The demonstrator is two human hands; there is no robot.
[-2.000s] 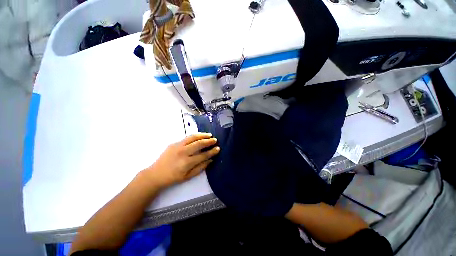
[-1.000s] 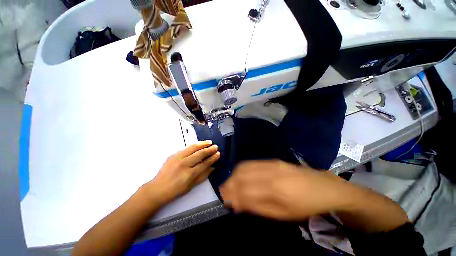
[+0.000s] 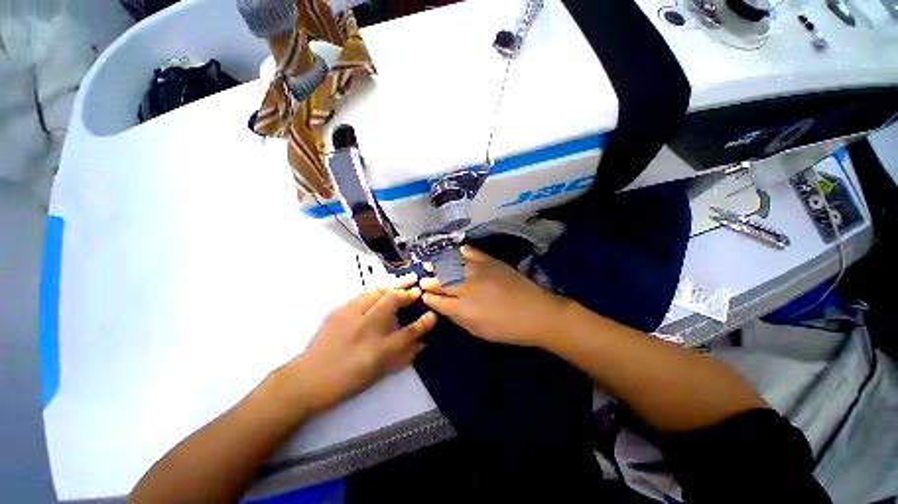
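Observation:
A navy fabric panel lies under the white sewing machine head and hangs over the table's front edge. More navy fabric lies under the machine arm. My left hand lies on the panel's left edge, just in front of the presser foot, fingers near each other. My right hand is on the panel right of it, its fingertips at the needle area and almost touching my left fingertips. The fabric right under the fingertips is hidden. Whether the fingers pinch it cannot be seen.
Snips or tweezers lie on the table right of the machine. A printed white tag is at the front edge. A small tray with bobbins is at the right. Pale garments lie beside my lap. Striped cloth is knotted on the head.
My right hand has come from under the panel, over the lap side, and up to the needle area beside my left hand. My left hand has stayed at the panel's left edge.

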